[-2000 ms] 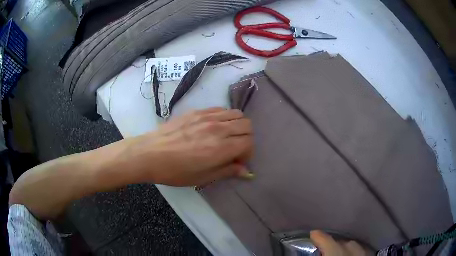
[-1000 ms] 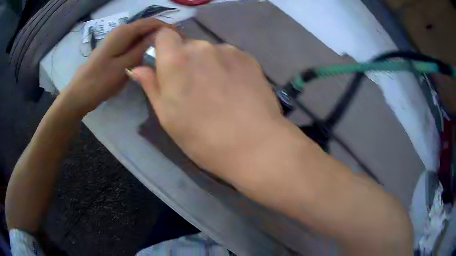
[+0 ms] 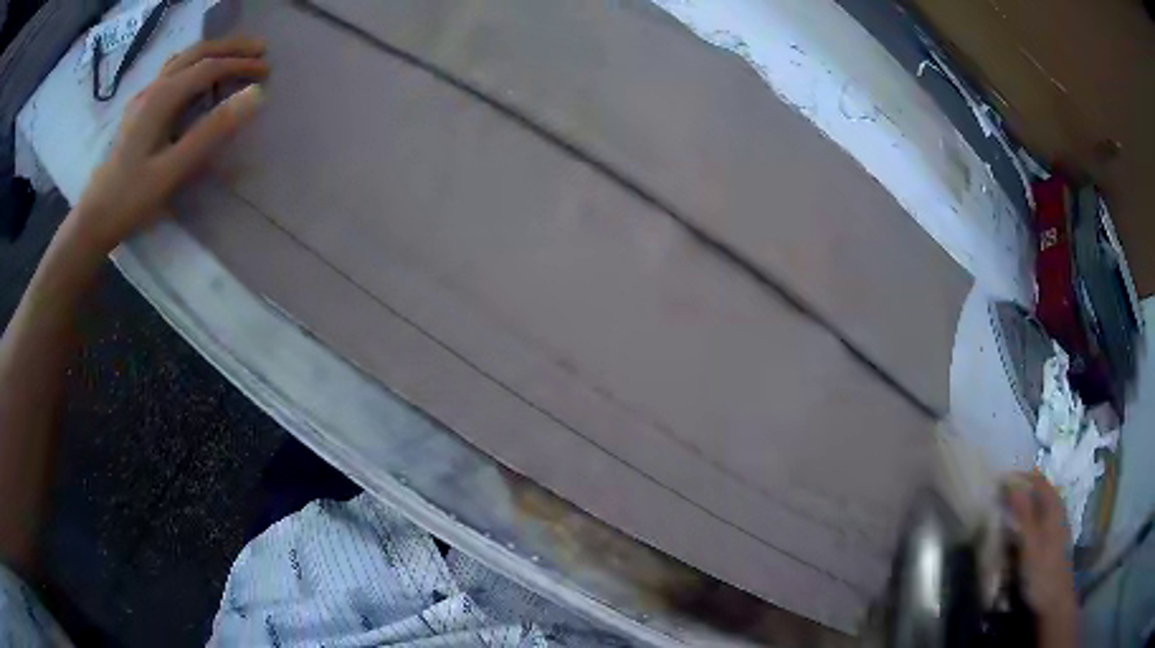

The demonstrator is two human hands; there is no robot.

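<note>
A large grey-brown garment panel [image 3: 545, 266] lies across the board, with a long dark fold line over it and a turned hem along its near edge. My left hand [image 3: 184, 120] rests on the panel's far left end, fingers apart, holding nothing that I can see. A steam iron [image 3: 928, 576], silver and blurred, stands at the panel's lower right end. My right hand [image 3: 1041, 544] is at the iron's right side, blurred and partly cut off by the iron; its grip on the handle is not clear.
The white-covered board [image 3: 367, 443] has a brown scorched patch near its front right edge. A crumpled white rag [image 3: 1070, 437] and a flat grey plate [image 3: 1017, 355] lie at the right, beside a red object [image 3: 1054, 247]. A paper ticket [image 3: 108, 44] is at the top left.
The view has shifted right along the board. My right hand and the iron have moved from the panel's left end to its right end. The hands are now far apart.
</note>
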